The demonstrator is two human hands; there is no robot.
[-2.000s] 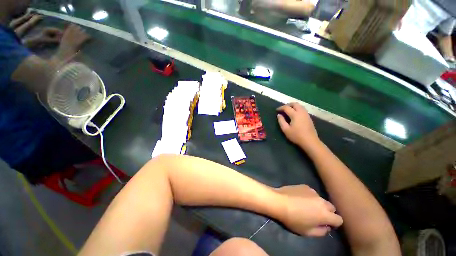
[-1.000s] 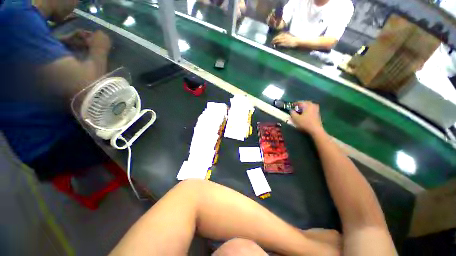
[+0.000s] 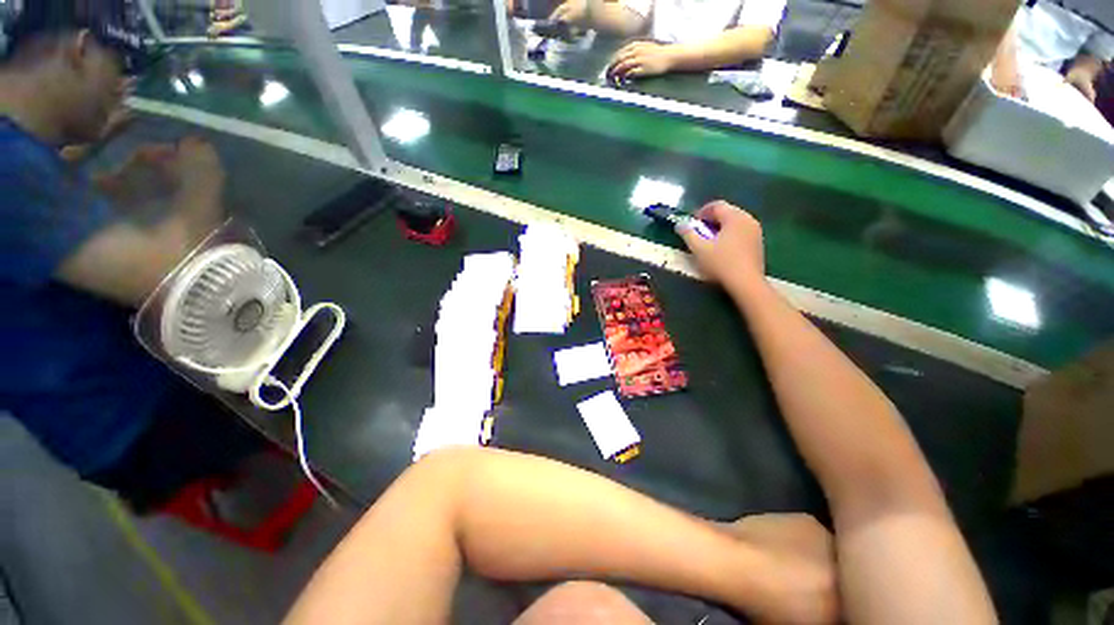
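My right hand (image 3: 729,247) reaches over the bench edge to the green conveyor, its fingers around one end of a dark narrow phone housing (image 3: 666,216). My left forearm crosses the bottom of the view. My left hand (image 3: 788,564) is at the lower right, its fingers hidden behind my right forearm. A long fanned stack of white LCD modules (image 3: 468,348) with orange edges lies on the dark mat, a shorter stack (image 3: 544,281) beside it. Two loose white modules, one (image 3: 583,364) above the other (image 3: 607,424), lie beside a red-patterned smartphone (image 3: 640,336).
A white fan (image 3: 232,311) stands left, near a person in blue. A red and black object (image 3: 424,221) and a dark slab (image 3: 349,210) lie behind it. Another dark item (image 3: 507,159) is on the conveyor (image 3: 574,183). People and a cardboard box (image 3: 910,67) are across it.
My right hand has moved from the bench edge onto the conveyor and taken hold of the phone housing. My left hand has gone behind my right forearm. The view has shifted.
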